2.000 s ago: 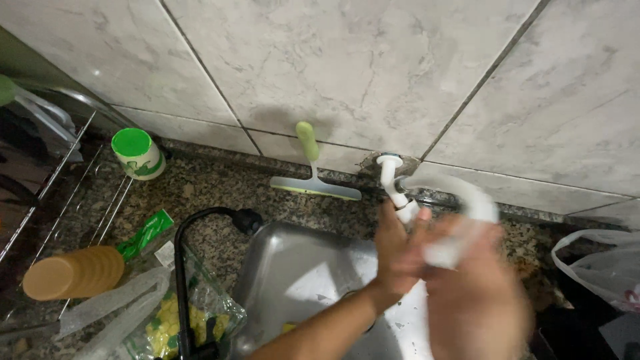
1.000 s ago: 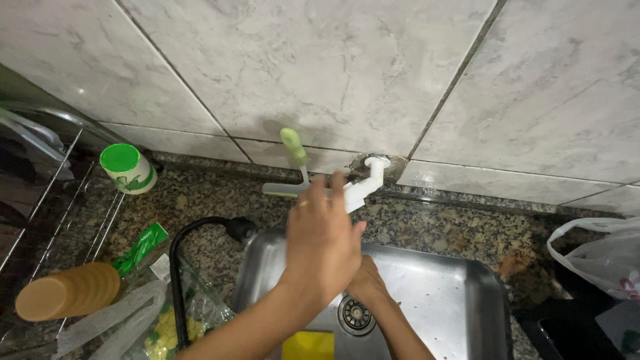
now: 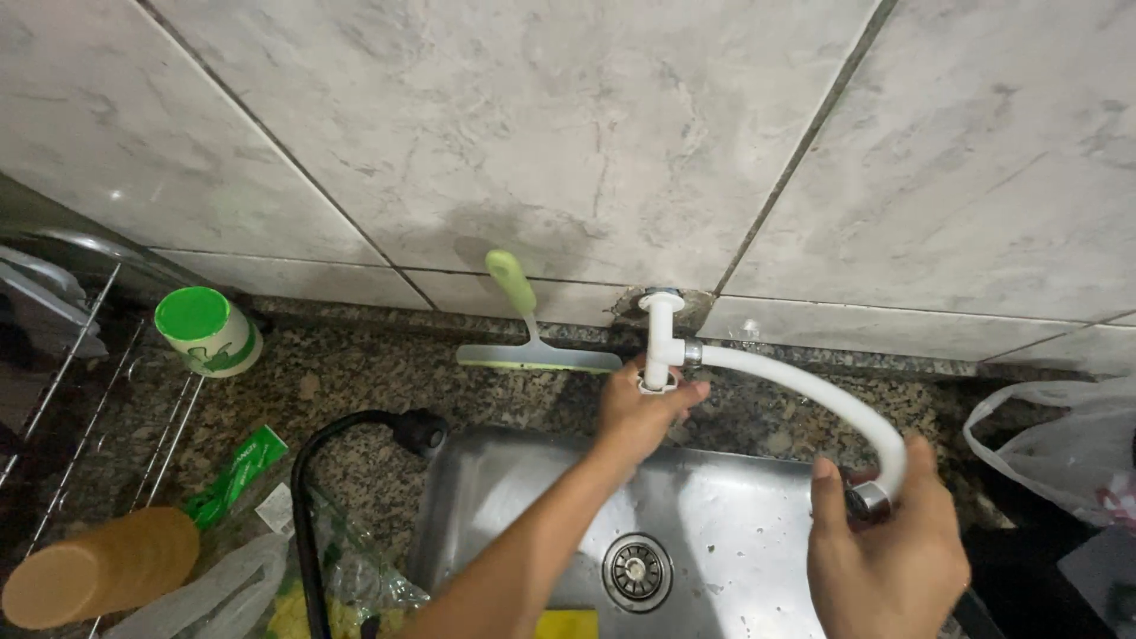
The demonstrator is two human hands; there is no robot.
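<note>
A white plastic faucet (image 3: 661,333) comes out of the tiled wall, and its curved white spout (image 3: 812,390) reaches to the right. My left hand (image 3: 641,408) grips the faucet's lower end, where a white knob is partly hidden by the fingers. The spout's metal tip (image 3: 868,500) lies between the thumb and fingers of my right hand (image 3: 887,550). Below both hands is a stainless steel sink (image 3: 728,532) with a round drain strainer (image 3: 637,572). A squeegee with a green handle (image 3: 512,280) leans on the wall left of the faucet.
A black hose (image 3: 306,506) with a nozzle lies left of the sink. Further left are a green-lidded container (image 3: 209,333), a wire rack (image 3: 111,426), stacked tan cups (image 3: 106,564) and a green packet (image 3: 240,470). A white plastic bag (image 3: 1056,426) sits at the right. A yellow sponge-like item (image 3: 568,623) shows in the sink.
The spout, blurred around my hands two seconds ago, now arcs out to the right. My right hand has moved right and holds its tip; my left hand is at the faucet's lower end.
</note>
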